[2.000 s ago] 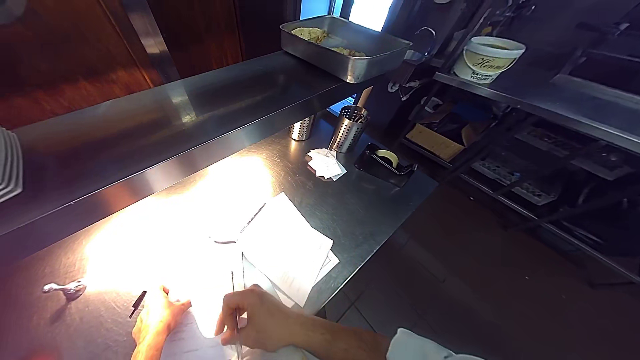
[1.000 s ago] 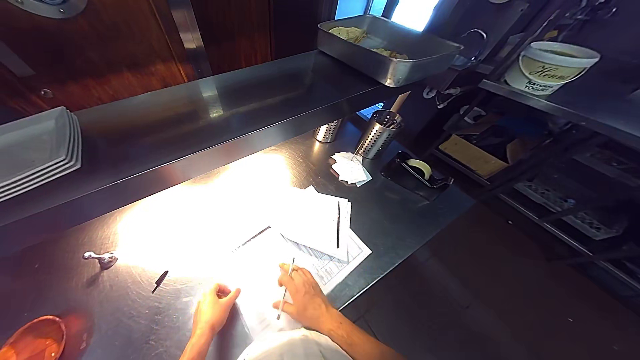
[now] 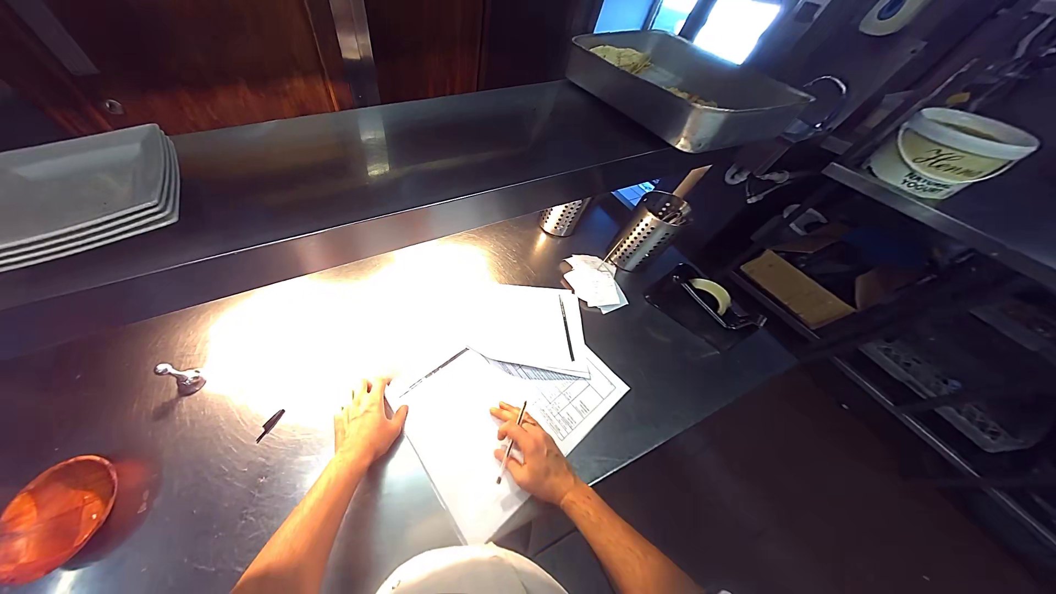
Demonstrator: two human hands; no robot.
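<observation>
My right hand (image 3: 532, 454) holds a slim pen (image 3: 511, 443) over a white paper sheet (image 3: 462, 429) on the steel counter. At the sheet's left edge, my left hand (image 3: 369, 421) rests palm down with nothing visible in it. More printed sheets (image 3: 532, 326) lie overlapped behind and to the right, some with tables and dark header bars. A black pen cap (image 3: 270, 425) lies on the counter left of my left hand. Glare from a lamp washes out much of the paper, so its content cannot be read.
Stacked white plates (image 3: 91, 198) and a metal roasting pan (image 3: 685, 91) stand on the steel shelf (image 3: 396, 177). Perforated steel holders (image 3: 643, 235), paper slips (image 3: 596, 282) and a tape dispenser (image 3: 714, 301) stand behind the sheets. An orange bowl (image 3: 62, 511) is at left, a yogurt tub (image 3: 949, 153) at right.
Compared with two seconds ago, my left hand rests flatter at the paper's edge. The pen stays in my right hand. The view has shifted, showing the plates and orange bowl more fully.
</observation>
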